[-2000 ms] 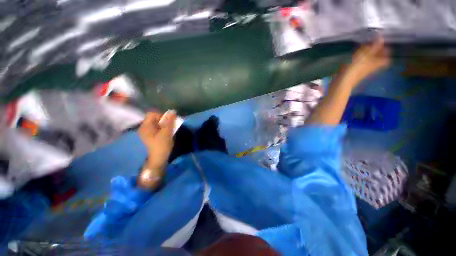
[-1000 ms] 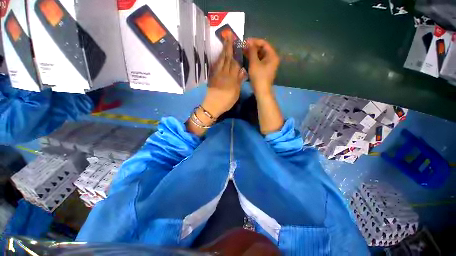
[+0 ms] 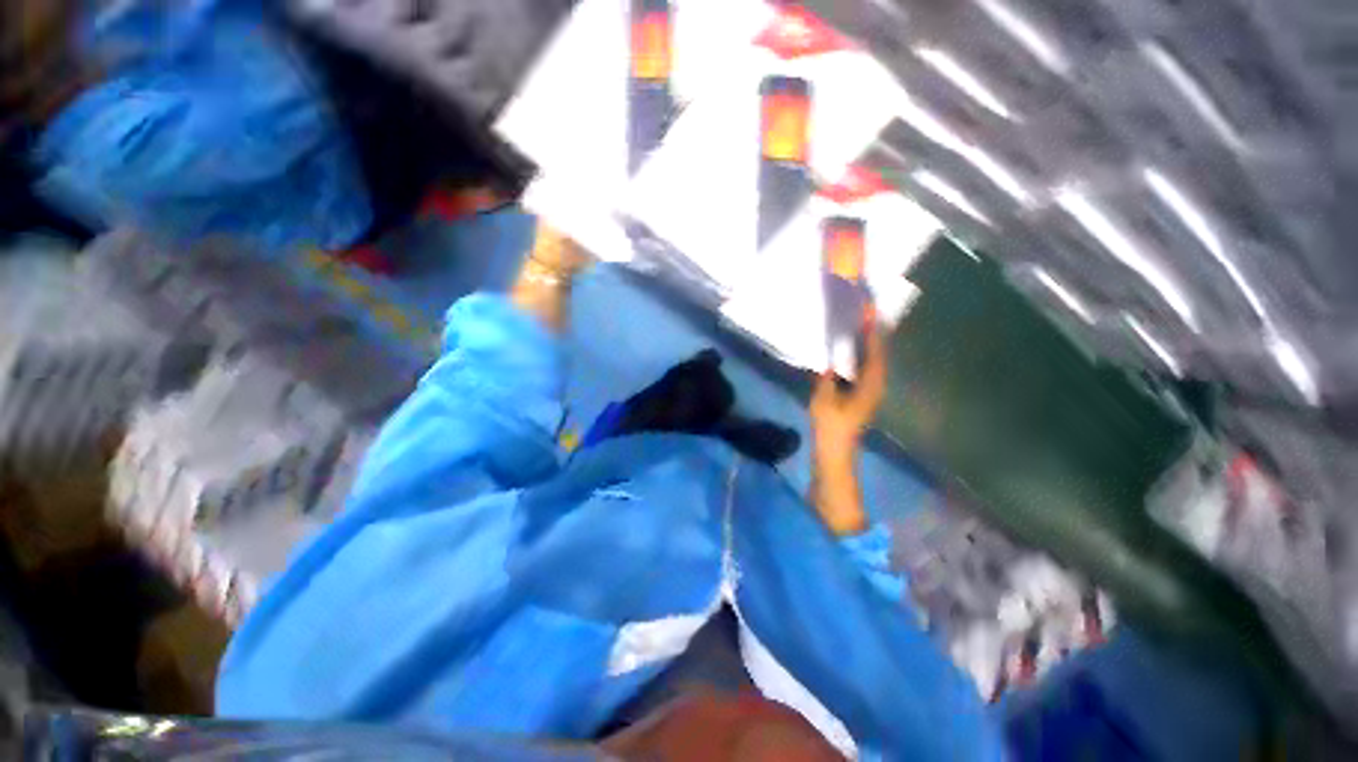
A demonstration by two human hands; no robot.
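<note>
The picture is blurred. A row of white phone boxes with dark phones, orange screens and red corners stands at the bench edge. The nearest phone box (image 3: 806, 305) is at its right end. My right hand (image 3: 846, 410) is at the lower part of this box, with fingers against its front; whether it grips is unclear. My left hand (image 3: 551, 256) is at the lower left end of the row, its fingers mostly hidden or blurred. No sticker can be made out.
Grey stacked boxes (image 3: 1177, 164) line the back and right of the dark green bench mat (image 3: 1028, 395). Box piles (image 3: 238, 447) are on the floor at left, more (image 3: 1028, 610) at lower right. Another person's blue sleeve (image 3: 209, 127) is at upper left. A blue object (image 3: 1132, 700) is at lower right.
The view has turned. My hands, earlier together at one box front, are now apart at the two ends of the row. The right-end box now stands close beside the others.
</note>
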